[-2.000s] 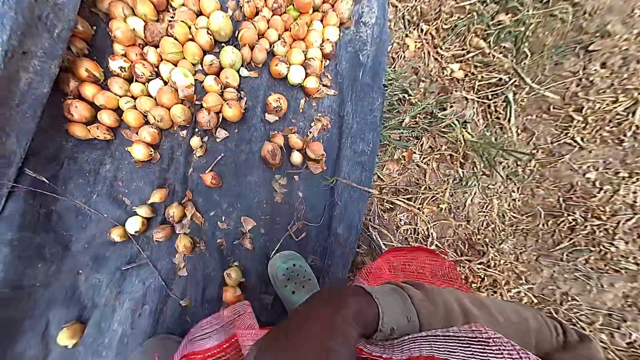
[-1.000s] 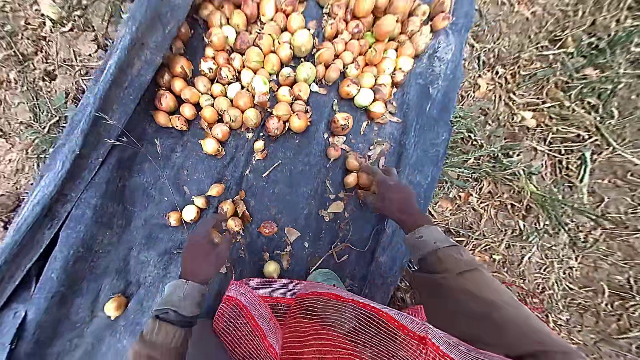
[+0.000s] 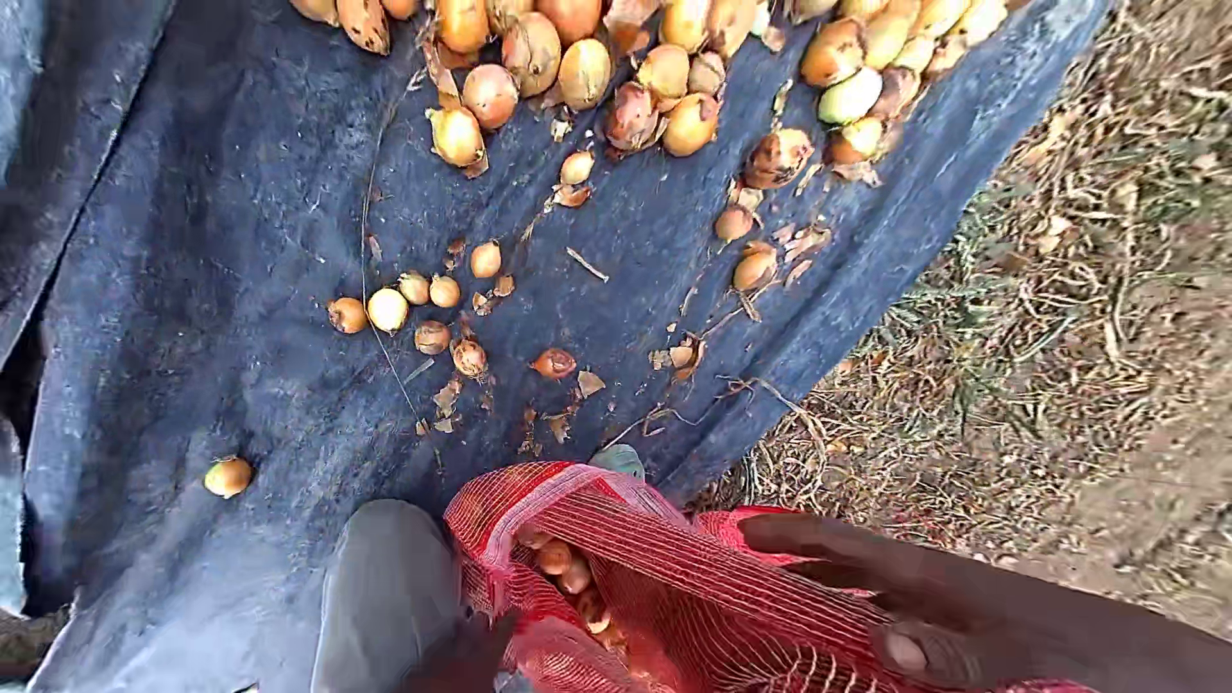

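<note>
A red mesh sack [image 3: 616, 577] lies at the bottom middle, its mouth open, with several onions [image 3: 568, 568] inside. My right hand [image 3: 866, 597] is over the right side of the sack, fingers extended toward the left; whether it grips the mesh is unclear. At the sack's lower left edge, my left hand [image 3: 462, 654] shows only as a dark blur, and its fingers cannot be made out. Several small onions [image 3: 414, 289] lie scattered on a dark blue tarp [image 3: 269, 192] above the sack, with loose dry skins among them.
A pile of onions [image 3: 582, 72] fills the top of the tarp. One onion [image 3: 228, 476] lies alone at the left. My grey-clad knee [image 3: 385, 587] and the tip of a green clog [image 3: 619, 460] are beside the sack. Dry grass and soil [image 3: 1039, 385] border the tarp at right.
Both hands have moved from the scattered onions on the tarp back to the sack. A pair of onions formerly by the right hand is gone from the tarp. The view has moved closer.
</note>
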